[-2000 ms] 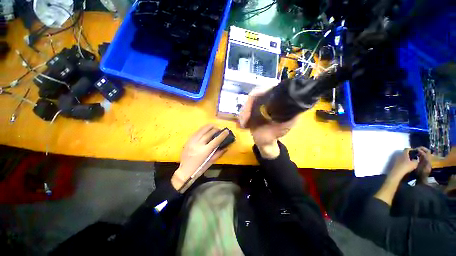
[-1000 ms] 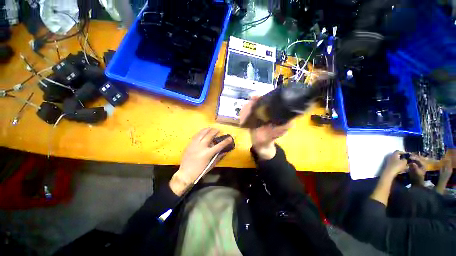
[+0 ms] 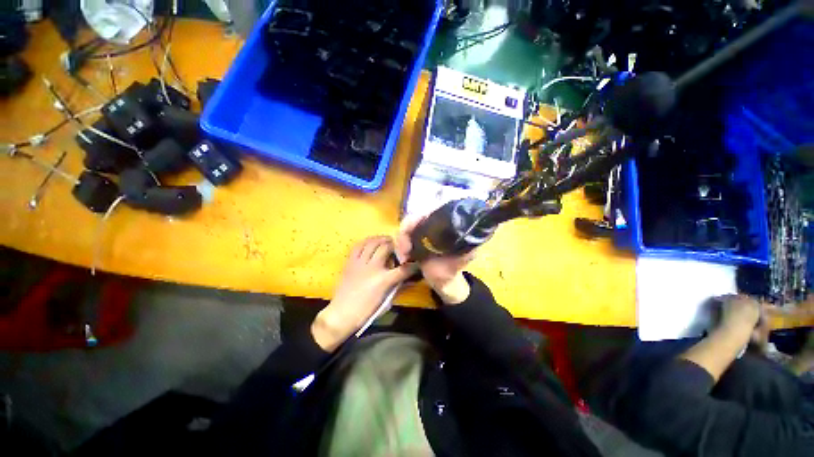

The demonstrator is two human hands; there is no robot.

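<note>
My left hand [image 3: 364, 284] holds a black housing at the front edge of the bench; the housing is now mostly hidden by my fingers and the tool. A pale cable lead [image 3: 375, 314] runs from it along my palm and wrist to a white and blue plug [image 3: 304, 384] over my sleeve. My right hand [image 3: 439, 268] is closed around the black electric screwdriver [image 3: 452, 230], whose body covers part of the hand. The screwdriver's lower end is at the housing; its tip is hidden, so contact cannot be told. The white screw feeder [image 3: 473, 129] stands just behind the screwdriver.
A blue bin [image 3: 299, 164] of black parts stands behind left, another blue bin [image 3: 705, 253] at right beside a white sheet [image 3: 671, 299]. Black units with leads [image 3: 161, 155] are piled far left. Tangled leads lie right of the feeder. A co-worker's hands [image 3: 739, 319] are at right.
My right hand has brought the screwdriver from the feeder's front left and down to the housing in my left hand. The view has shifted slightly. The co-worker's hands have moved.
</note>
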